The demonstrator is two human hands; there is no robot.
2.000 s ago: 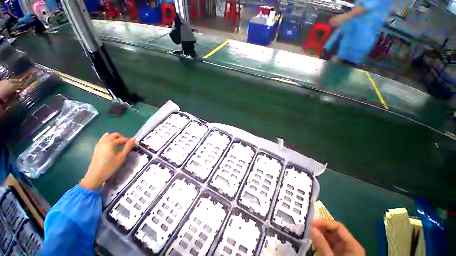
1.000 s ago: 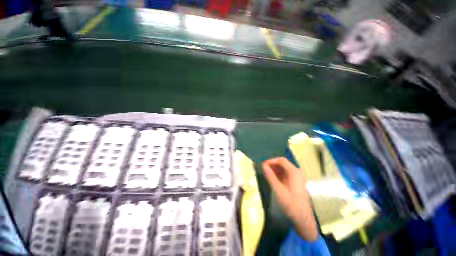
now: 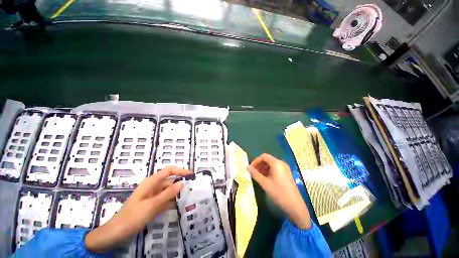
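My left hand [image 3: 146, 204] holds a greyer phone middle frame [image 3: 201, 216] by its top left edge, slightly tilted over the lower right part of the blister tray [image 3: 151, 109]. My right hand [image 3: 269, 179] is at the upper part of the pale yellow adhesive strip [image 3: 245, 206] beside the tray's right edge. Its thumb and index finger are pinched close together. Whether a small piece is between them is too small to tell. The tray's other visible pockets hold white-silver frames.
Spare yellow adhesive sheets [image 3: 314, 176] with dark tweezers [image 3: 315, 148] on them lie on a blue plastic bag [image 3: 352, 169] to the right. Stacked trays [image 3: 415, 146] stand at far right. A green conveyor belt [image 3: 176, 65] runs behind; a pink-white fan [image 3: 358, 25] is beyond.
The view has swung right. My left hand has come from the tray's left edge and taken hold of a frame. My right hand has moved to the yellow strip.
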